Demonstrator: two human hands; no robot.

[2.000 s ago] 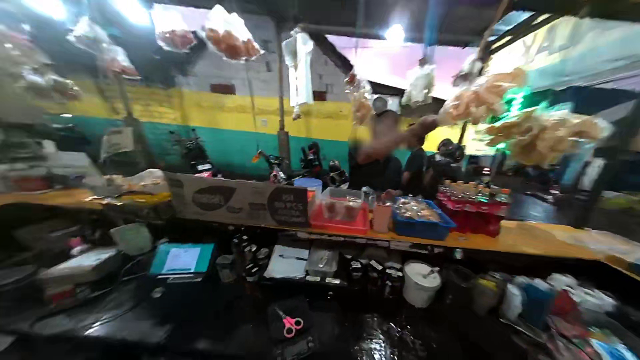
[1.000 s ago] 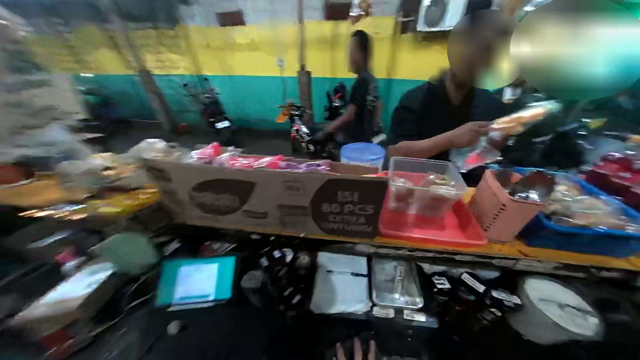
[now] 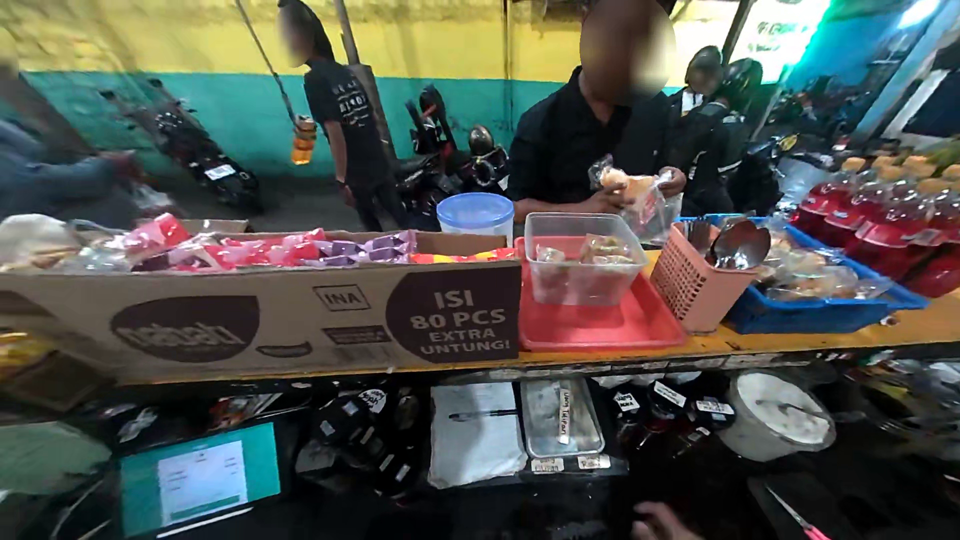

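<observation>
Blurred fingers at the bottom edge, apparently my right hand (image 3: 661, 522), reach in over the dark lower counter; most of the hand is cut off, and no held thing shows. Up and left of it lie a lidded clear plastic container (image 3: 563, 442) and a white paper pad (image 3: 474, 457) with a black pen (image 3: 484, 414) across it. Farther right are pink-handled scissors (image 3: 796, 516). At the left, a tablet-like device (image 3: 259, 472) shows a lit screen. My left hand is not in view.
A cardboard box (image 3: 300, 311) of snack packets, a red tray (image 3: 600, 334), a pink cutlery basket (image 3: 697, 289), a blue tray (image 3: 787, 319) and red drink bottles (image 3: 862, 217) line the raised shelf. Behind it, a person (image 3: 559, 157) holds a plastic-wrapped food item. A white tub (image 3: 780, 420) stands below.
The view has shifted a lot. My visible hand has moved right relative to the paper pad. Across the shelf, the person's wrapped item is lower, now in both hands.
</observation>
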